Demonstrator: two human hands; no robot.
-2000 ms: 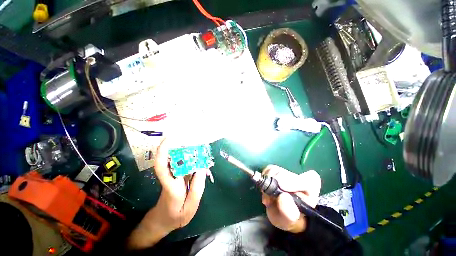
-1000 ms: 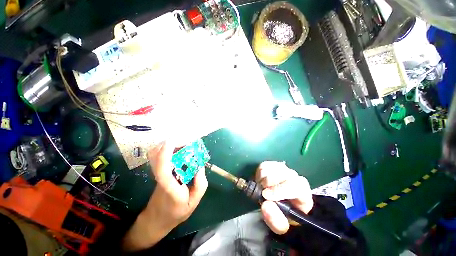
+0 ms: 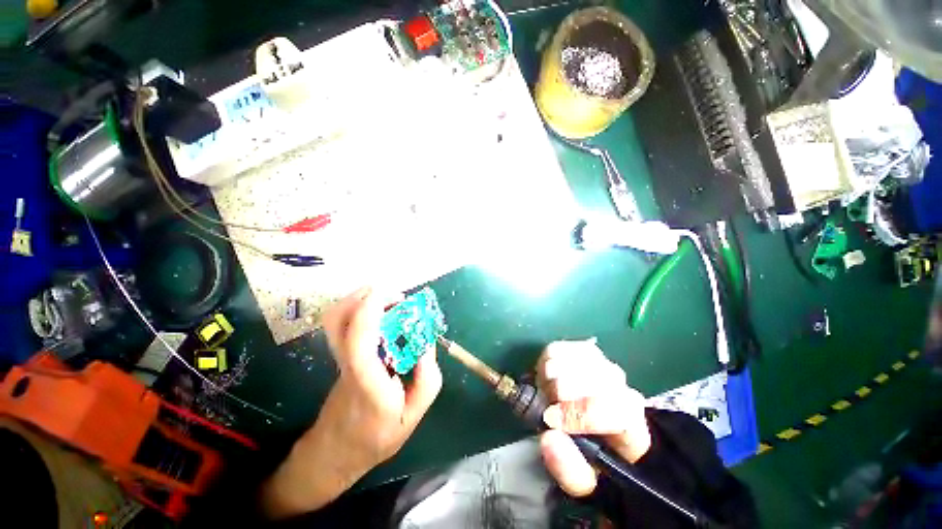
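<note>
My left hand holds a small green circuit board by its left and lower edges, solder side towards me and tilted. My right hand grips a soldering iron by its black handle. The iron's metal barrel points up and left, and its tip is at the board's right edge. I cannot tell if the tip touches it. The board is held above the green mat.
A speckled pale board lies behind, with red and black clips. A tan tub of silvery shavings, a solder spool, green-handled cutters, a white-headed tool, an orange case and a blue tray stand around.
The circuit board has turned and tilted in my left hand. The iron has moved left, bringing its tip from beside the board to its right edge. The camera view has shifted.
</note>
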